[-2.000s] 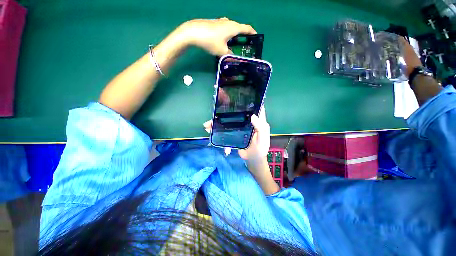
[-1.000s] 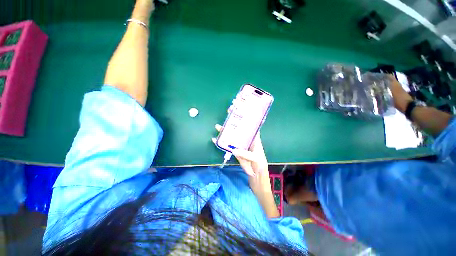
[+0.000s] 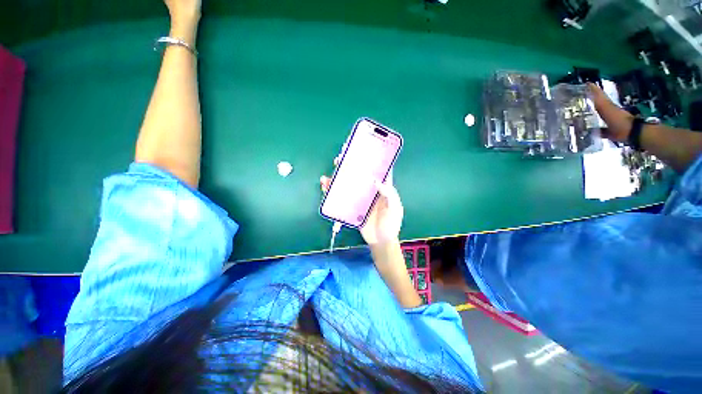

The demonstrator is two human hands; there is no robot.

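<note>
My right hand [image 3: 385, 219] holds a smartphone [image 3: 362, 171] upright over the green mat, with its pale pink screen facing me and the thumb at its right edge. A thin white cable [image 3: 335, 233] comes from its bottom edge. My left hand [image 3: 183, 8] is stretched far forward at the top left, mostly cut off by the picture's edge, so its fingers and anything in them are hidden. A white round disc [image 3: 285, 168] lies on the mat left of the phone, and another white disc [image 3: 469, 120] lies to the right.
At right, a neighbour's hand [image 3: 608, 115] is on clear plastic boxes [image 3: 514, 111] beside white paper [image 3: 600, 178]. Black modules [image 3: 571, 11] lie at the upper right. A pink block [image 3: 9, 138] stands at the left edge. A pink lattice tray [image 3: 418, 269] shows below the bench edge [image 3: 462, 235].
My left hand has left the green board in black housing behind the phone and reached forward past the top edge. The phone's screen changed from a dark camera view to pale pink.
</note>
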